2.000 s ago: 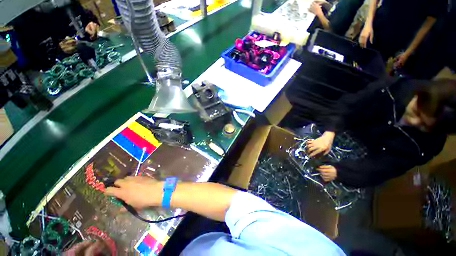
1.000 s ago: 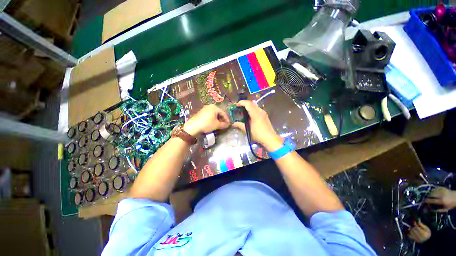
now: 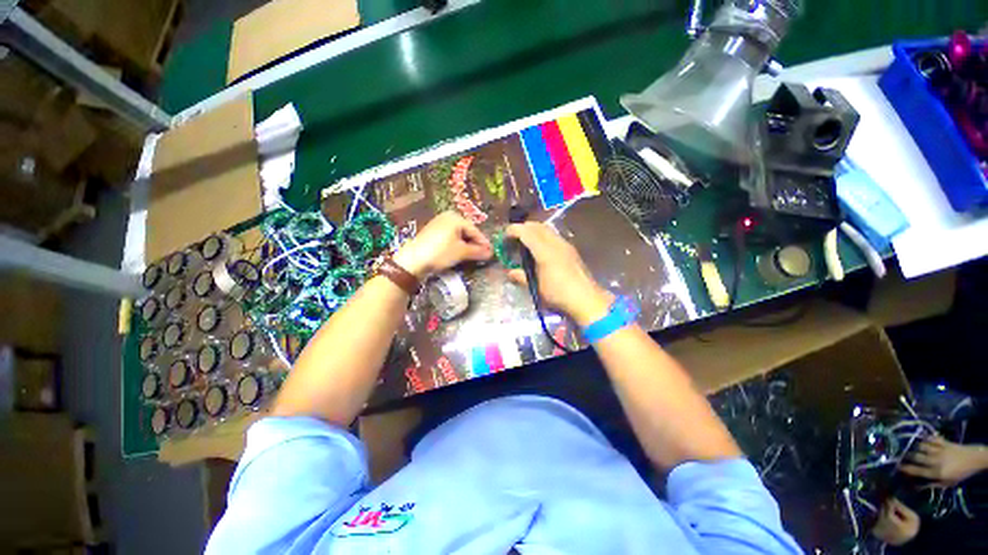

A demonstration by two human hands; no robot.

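Observation:
A green ring part [image 3: 503, 248] lies between my two hands over the brown printed mat [image 3: 639, 244]. My left hand [image 3: 447, 243] has its fingertips at the ring's left side; whether they grip the ring or a wire is too small to tell. My right hand [image 3: 549, 260] holds a black soldering iron [image 3: 530, 275], its cable hanging toward me. A pale round item, perhaps a solder reel [image 3: 447, 295], sits on the mat below my left hand. More green rings with white wires [image 3: 314, 260] are heaped left of the mat.
Dark rings [image 3: 208, 318] stand in rows at the far left by a cardboard sheet [image 3: 204, 163]. A clear fume hood [image 3: 710, 87], black fan [image 3: 641, 184], black stand [image 3: 804, 141] and blue bin [image 3: 921, 103] are right. Another person's hands [image 3: 940, 460] work at wired parts, lower right.
Since two seconds ago, the view has swung left and my left hand has come fully into view beside my right. Over the last second both hands have stayed nearly in place at the ring.

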